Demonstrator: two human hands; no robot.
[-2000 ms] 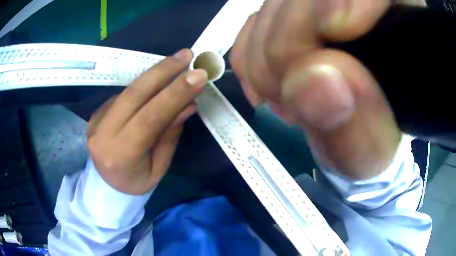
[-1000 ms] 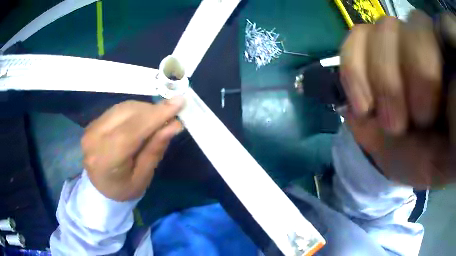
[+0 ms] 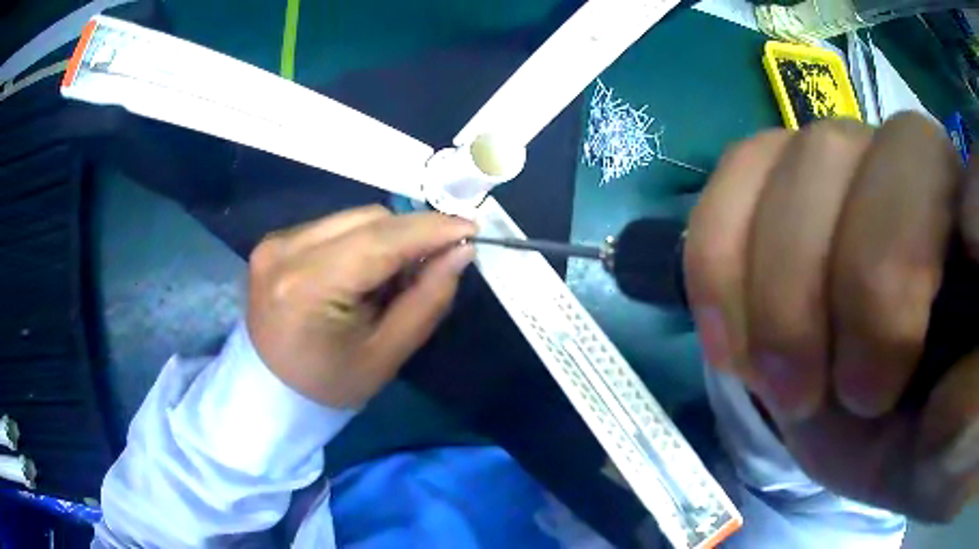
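A white three-armed assembly [image 3: 258, 113] lies in front of me, two visible arm ends tipped orange. The white hub tube [image 3: 478, 172] stands tilted where the arms meet. My right hand [image 3: 827, 279] is closed around the black electric screwdriver [image 3: 649, 260], whose thin bit points left. My left hand [image 3: 349, 290] has its thumb and forefinger pinched at the bit's tip, just below the hub. Whether a screw is between these fingers is too small to tell. The right hand is cut off by the right edge.
A pile of silver screws [image 3: 620, 134] lies right of the hub on the green surface. A yellow tray [image 3: 811, 86] with dark small parts is at the upper right. A black ribbed mat [image 3: 43, 268] is at the left, with white tubes at its lower end.
The screwdriver has come into view from behind the right hand, its bit now at the left fingertips. The assembly has tilted and shifted right in view, and the left hand has left the hub's rim.
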